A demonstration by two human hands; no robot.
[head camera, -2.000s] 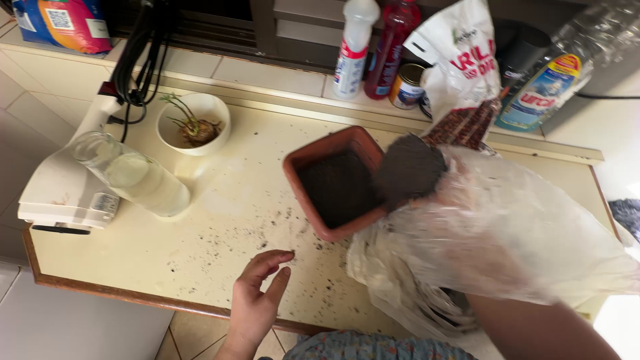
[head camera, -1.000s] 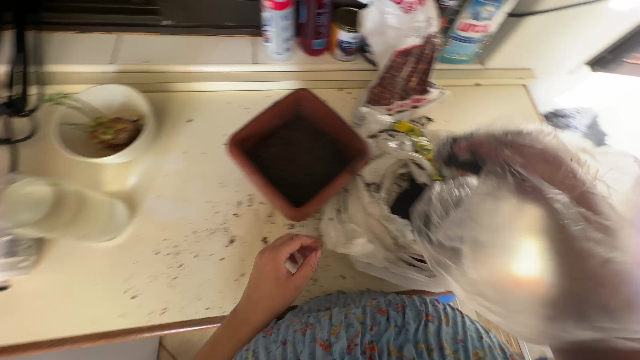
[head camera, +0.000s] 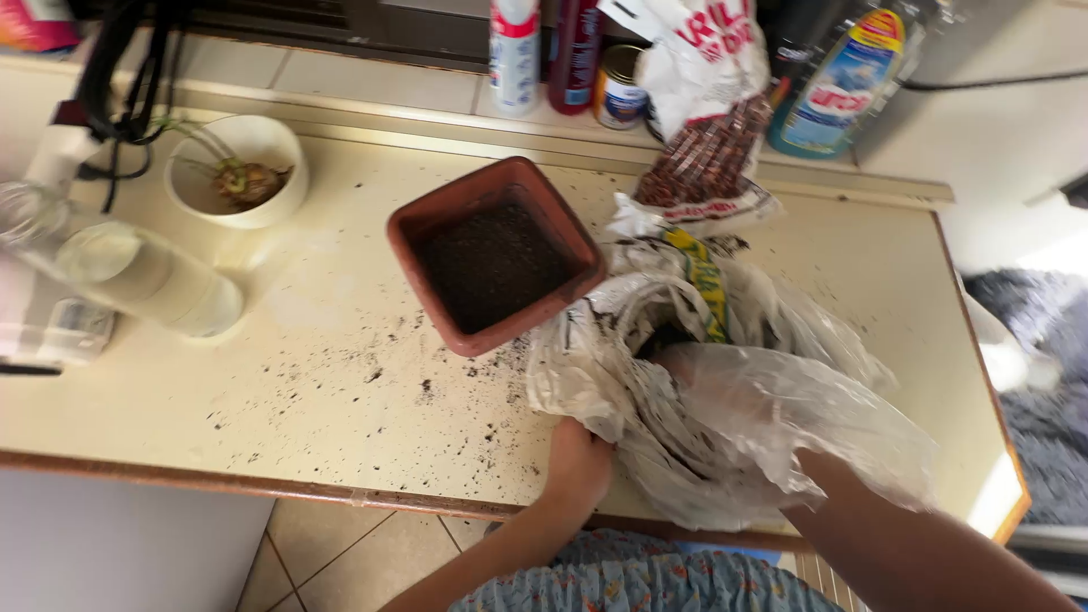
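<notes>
A square terracotta-coloured pot (head camera: 497, 255) with dark soil inside stands on the cream counter. Right of it lies a crumpled white plastic bag (head camera: 586, 365), its mouth open and dark material inside. My left hand (head camera: 582, 450) is at the bag's near left edge, its fingers hidden by the plastic. A clear plastic bag covers my right hand (head camera: 722, 382), which reaches into the white bag's mouth; its fingertips are hidden. A white bowl (head camera: 289, 191) at the left holds a sprouting bulb.
A glass bottle of cloudy liquid (head camera: 170, 280) is at the left, near black cables (head camera: 127, 93). Spray and cleaner bottles (head camera: 829, 93), a small can (head camera: 620, 89) and a printed bag of brown pieces (head camera: 705, 153) line the back. Soil crumbs dot the counter (head camera: 340, 425).
My right hand, holding dark soil beside the pot two seconds ago, has moved into the white bag. My left hand has moved from the bare counter to the bag's edge.
</notes>
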